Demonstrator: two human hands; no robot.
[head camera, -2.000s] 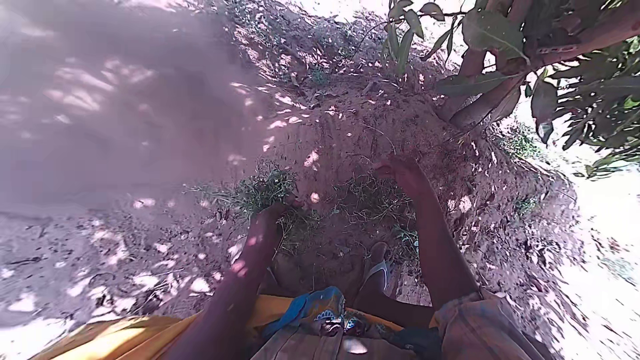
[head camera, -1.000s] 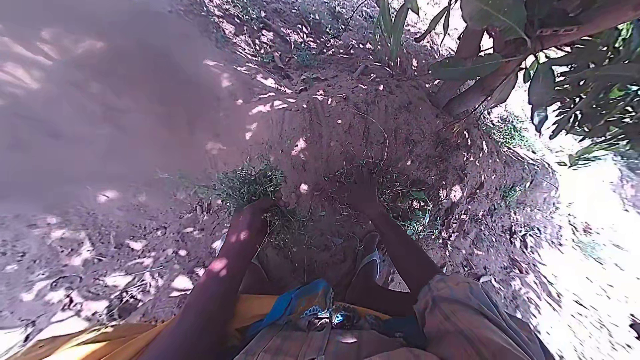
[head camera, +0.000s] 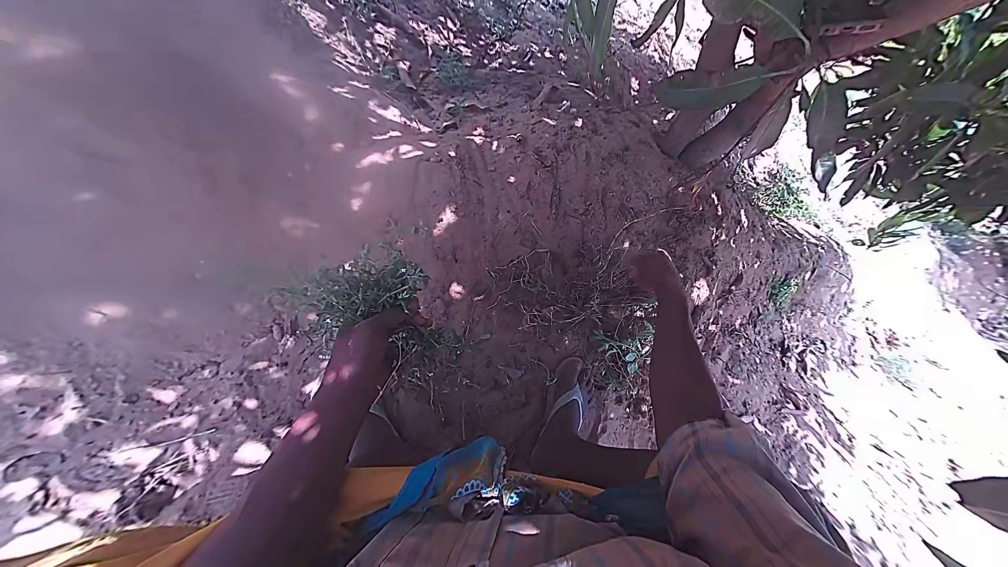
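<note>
My left hand (head camera: 382, 327) is closed on a bunch of green weeds (head camera: 358, 287) at left of centre, whose leafy tops spread above and beside the fingers. My right hand (head camera: 655, 272) is at right of centre, its fingers curled at the edge of a tangle of dry stems and roots (head camera: 563, 295) on the brown soil; whether it grips any of them cannot be told. A small leafy green plant (head camera: 626, 350) grows just below it, left of my right forearm. Between the hands lies bare soil (head camera: 472, 323).
A tree trunk (head camera: 720, 118) with large leaves (head camera: 937, 118) stands at the upper right. My sandalled foot (head camera: 568, 402) is on the soil below. Dry leaves (head camera: 134, 457) litter the lower left. Sunlit ground (head camera: 929, 354) lies at the right. A blur covers the upper left.
My right hand has moved away from my left, to the right edge of the dry tangle; one second ago it was over the tangle. The left hand stays at the green weeds.
</note>
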